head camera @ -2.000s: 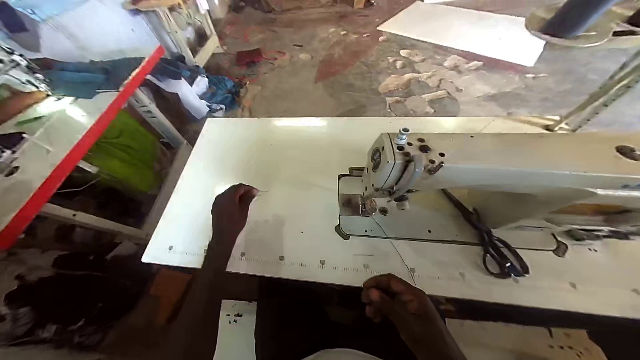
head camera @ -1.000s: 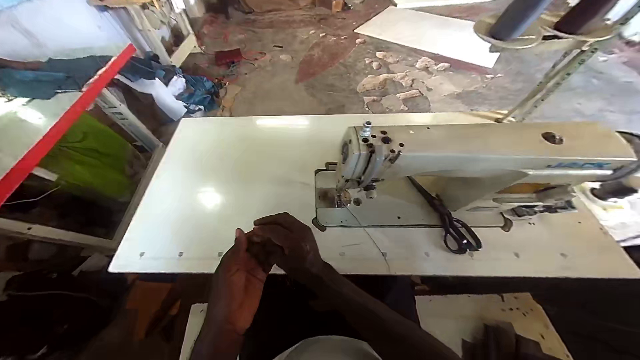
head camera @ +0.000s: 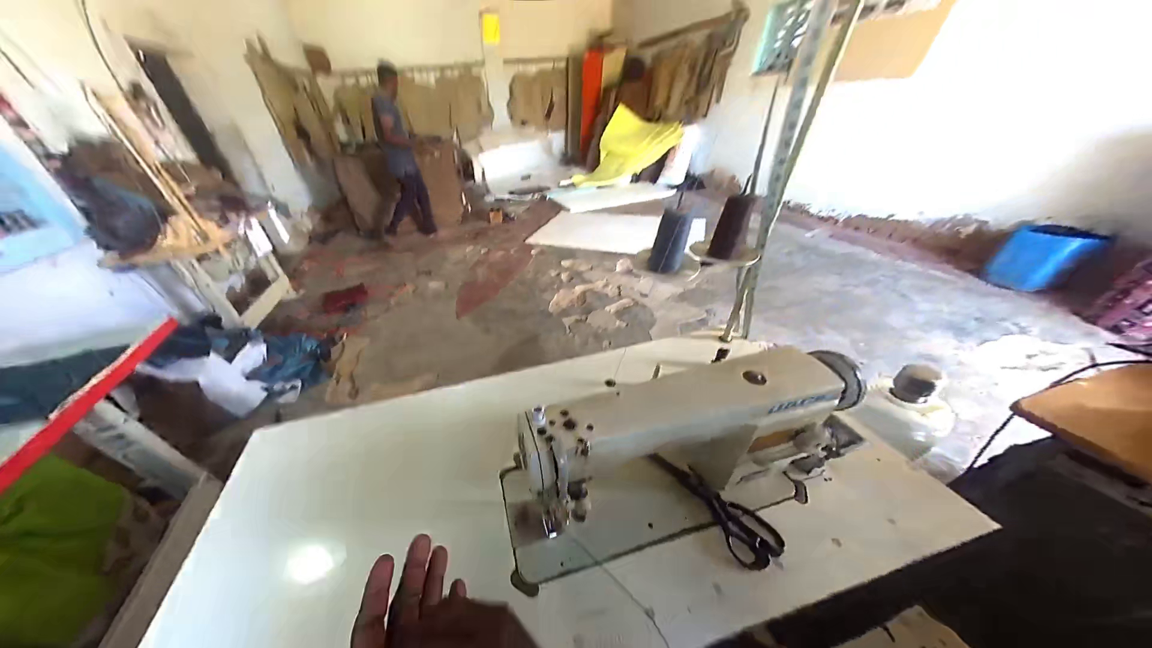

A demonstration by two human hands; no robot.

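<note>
At the bottom, just left of the sewing machine (head camera: 666, 405), my left hand (head camera: 387, 589) has its fingers raised and slightly apart; nothing shows between them. A darker hand shape, apparently my right hand (head camera: 468, 623), overlaps it from the right; its fingers are mostly hidden, and any hold is unclear. The machine's needle and presser foot (head camera: 552, 522) are above and right of the hands. A thin thread (head camera: 621, 580) trails from there toward the front edge. Black-handled scissors (head camera: 751, 535) lie on the machine bed and white tabletop (head camera: 360, 468), right of the needle.
Two dark thread cones (head camera: 670, 241) stand on holders beside a metal pole (head camera: 774, 162) behind the machine. A red-edged table (head camera: 90, 396) and green cloth (head camera: 58, 549) are at left. Farther back, a person (head camera: 400, 153) stands by a brown panel. A blue container (head camera: 1044, 256) sits at right.
My hands were apart two seconds ago, the left over the tabletop and the right near the front edge; they came together one second ago. The view has tilted up to the room.
</note>
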